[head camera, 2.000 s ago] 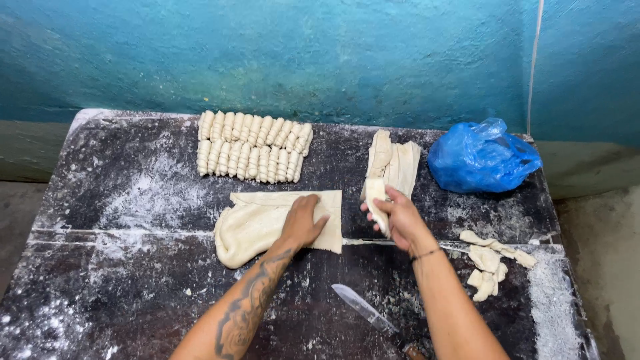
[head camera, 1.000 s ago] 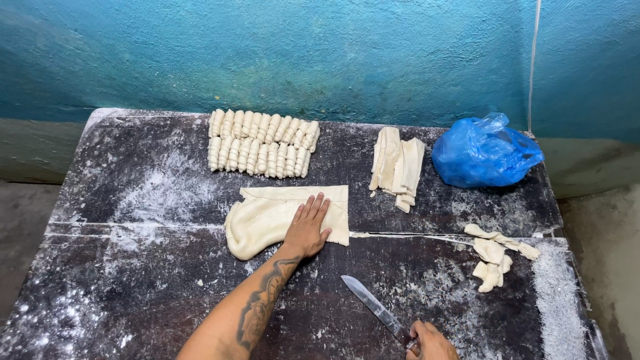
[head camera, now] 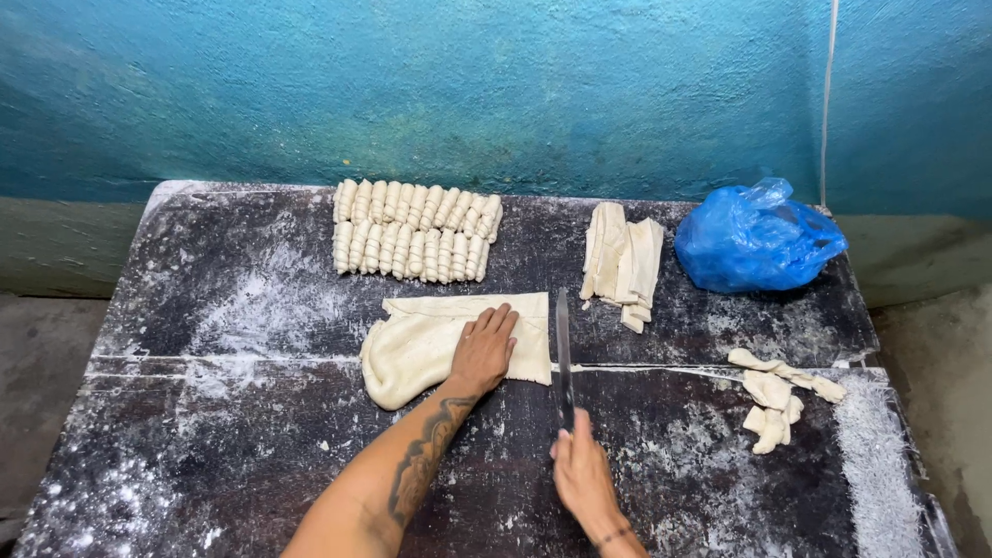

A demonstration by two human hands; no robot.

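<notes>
A flat, folded sheet of dough point(head camera: 418, 349) lies at the middle of the floured table. My left hand point(head camera: 484, 350) rests on its right part, fingers slightly spread, holding nothing. Just right of the dough's straight cut edge, my right hand point(head camera: 581, 465) grips a long knife point(head camera: 564, 356) by its handle, the blade pointing away from me. Whether the blade touches the table I cannot tell. Behind the dough stand two rows of rolled dough pieces point(head camera: 415, 232). Stacked dough strips point(head camera: 624, 260) lie behind and to the right of the knife.
A blue plastic bag point(head camera: 756, 236) sits at the table's back right. Twisted dough scraps point(head camera: 771, 395) lie near the right edge, beside a whitish rough strip point(head camera: 880, 457). The dark wooden table point(head camera: 256, 473) has a seam across it. A blue wall point(head camera: 496, 93) rises behind.
My right hand first held a dough strip by the stack, then reached the knife's handle near the front. Now the knife is up beside the dough's right edge. My left hand stays on the dough.
</notes>
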